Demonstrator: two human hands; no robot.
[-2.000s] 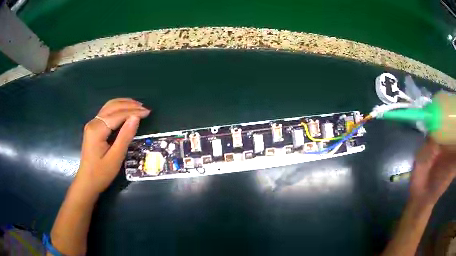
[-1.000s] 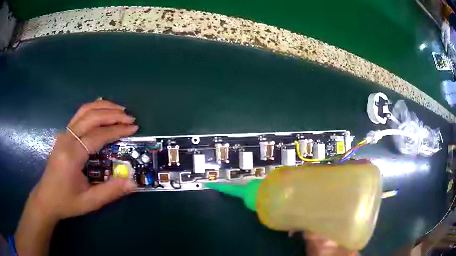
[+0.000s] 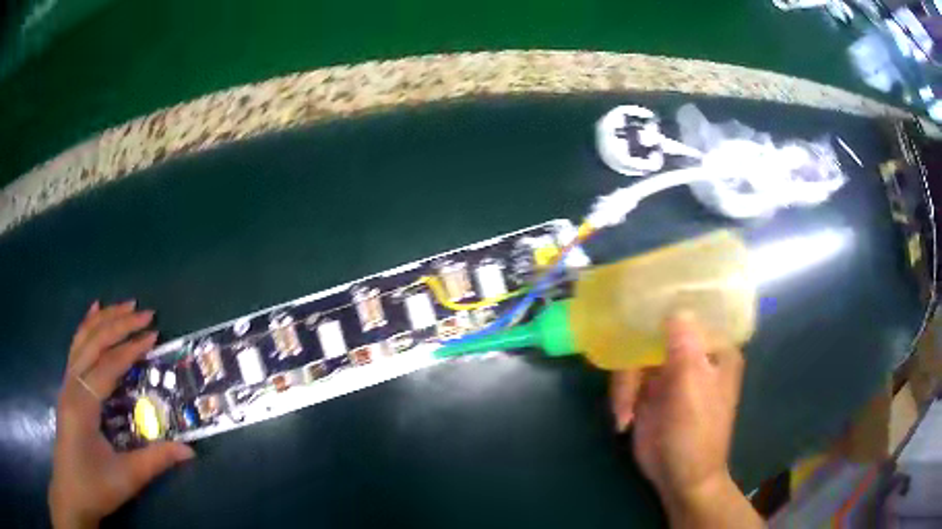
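Note:
The power strip circuit board (image 3: 341, 329) lies slanted on the dark green bench, its right end higher in view. My left hand (image 3: 103, 413) grips its left end beside the round yellow component (image 3: 150, 417), fingers at the far edge and thumb at the near edge. My right hand (image 3: 682, 413) holds the squeeze bottle (image 3: 661, 300) of yellow liquid on its side. Its green nozzle points left, with the tip at the board's near white edge, right of the middle. Blue and yellow lead wires (image 3: 465, 302) run over the board's right part. Whether liquid comes out cannot be seen.
The mains plug (image 3: 628, 141) lies beyond the board's right end. The white power cord (image 3: 661, 184) runs to a coil in a clear plastic bag (image 3: 764, 170). A chipped cream rail (image 3: 413, 85) crosses behind, with the green belt (image 3: 310, 36) beyond. Blurred items sit at the right edge.
The board now appears more slanted and further left, with my left hand on its end. The bottle nozzle has moved right along the near edge, from near the left part to right of the middle.

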